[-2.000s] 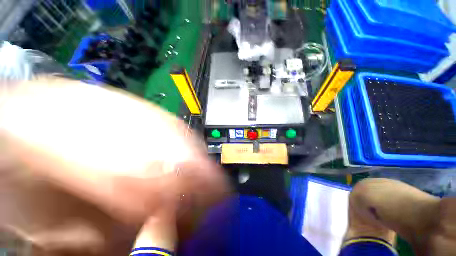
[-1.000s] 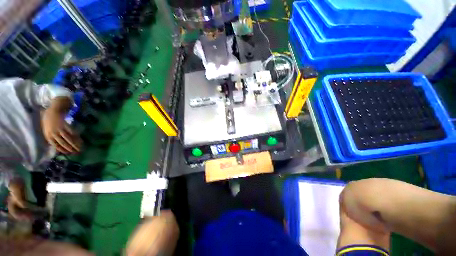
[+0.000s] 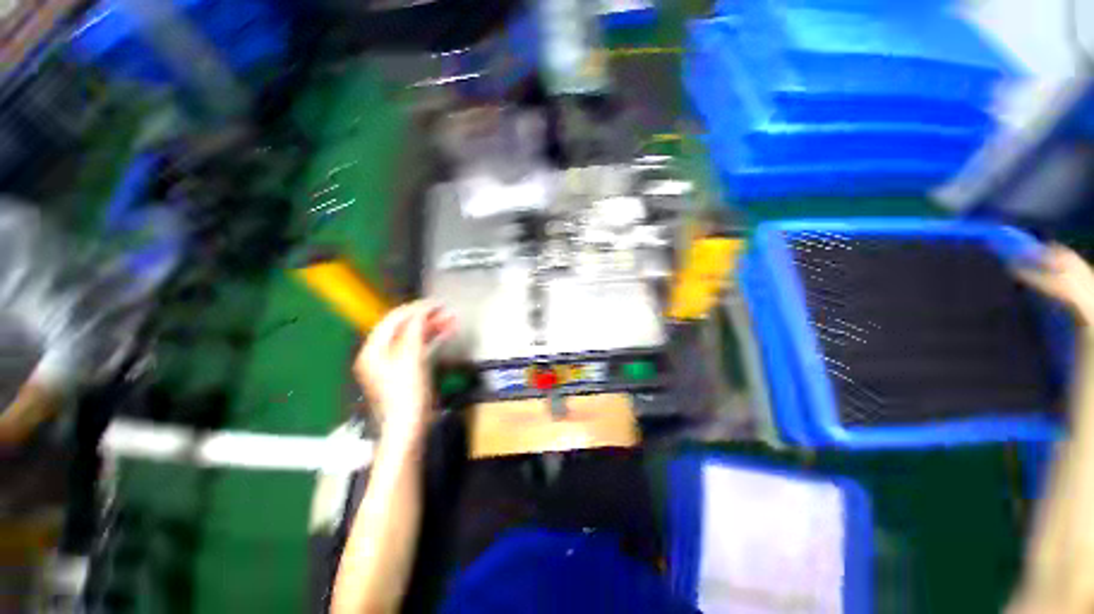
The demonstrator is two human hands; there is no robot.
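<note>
The whole view is blurred. My left hand point(image 3: 402, 360) is over the left front corner of the machine's grey plate point(image 3: 570, 318), beside the left green button, fingers bent; whether it holds anything cannot be told. My right hand point(image 3: 1063, 282) is at the far right edge of the picture, over the right far corner of the black parts tray point(image 3: 936, 342); its fingertips are too blurred to show a grip. The tray lies in a blue bin point(image 3: 792, 390). The fixture point(image 3: 540, 234) stands mid-plate under the machine head; its contents cannot be made out.
Yellow bars point(image 3: 344, 292) flank the plate. A red knob point(image 3: 545, 379) and the right green button point(image 3: 638, 371) sit on its front, above a cardboard piece point(image 3: 552, 427). Blue bins point(image 3: 858, 120) are stacked behind. A white strip point(image 3: 228, 449) crosses the green belt. Another person's arm point(image 3: 30, 402) is at left.
My left hand has moved up and forward from the bottom edge to the plate's corner. My right arm has straightened and reached forward to the tray. The view has shifted slightly.
</note>
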